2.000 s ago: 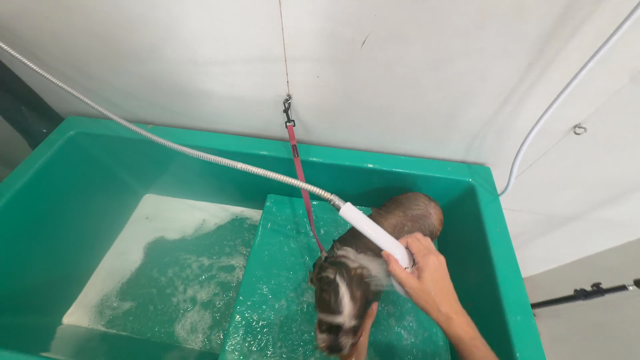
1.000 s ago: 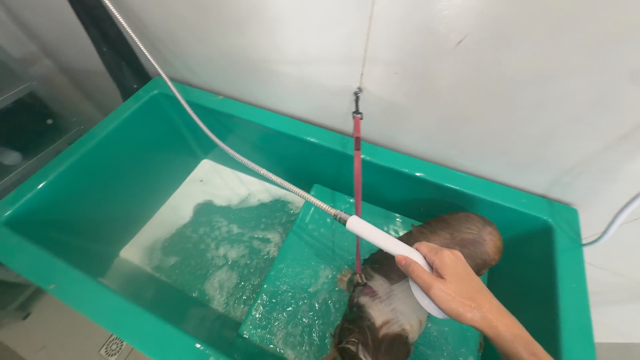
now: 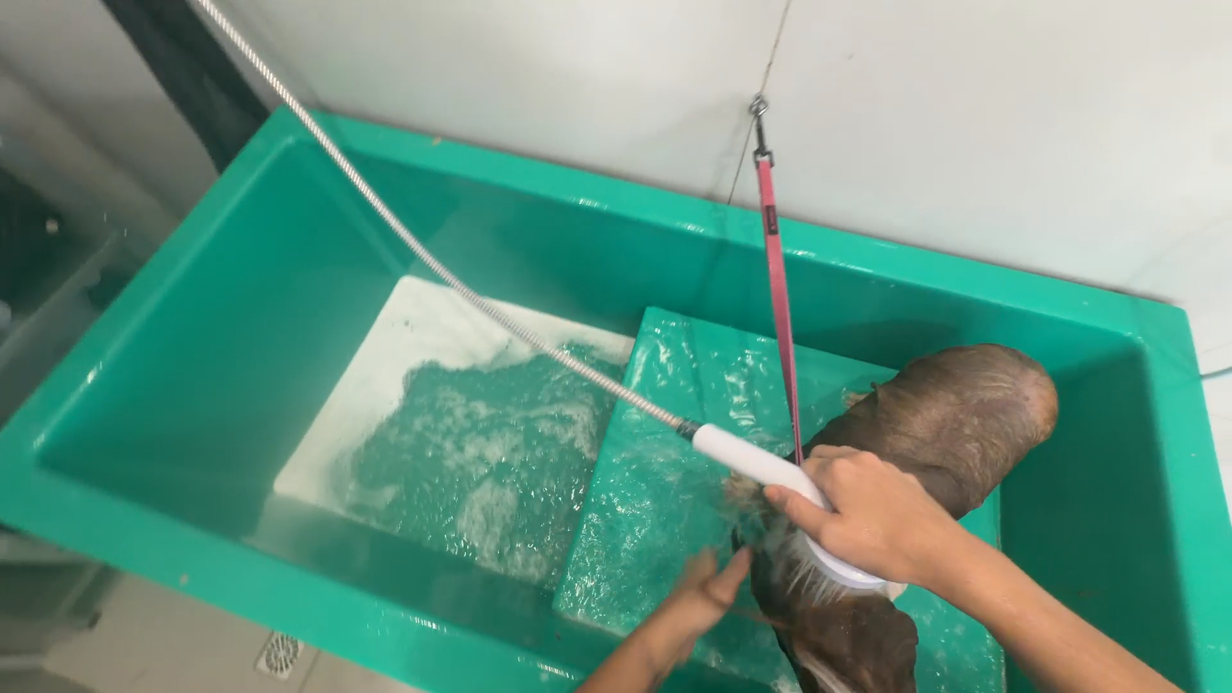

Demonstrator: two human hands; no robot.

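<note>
A wet brown dog (image 3: 962, 414) stands on a raised green platform (image 3: 664, 481) in a green tub. My right hand (image 3: 881, 510) is closed around the white handle of a shower head (image 3: 760, 462), whose spray falls on the dog's neck and head. Blurred by motion, my left hand (image 3: 707, 592) is beside the dog's head with fingers apart, and holds nothing. A red leash (image 3: 780, 318) runs from a metal clip (image 3: 760, 125) at the wall down to the dog's neck; its lower end is hidden behind my right hand.
The green tub's rim (image 3: 597, 192) meets the wall at the back. A ribbed metal hose (image 3: 433, 265) crosses above the tub from the upper left. Foamy water (image 3: 481, 452) covers part of the lower tub floor. A floor drain (image 3: 281, 654) lies outside, at the lower left.
My left hand has come into view beside the dog's head; one second ago it was not visible. My right hand still holds the shower head. The view has shifted toward the tub's left side.
</note>
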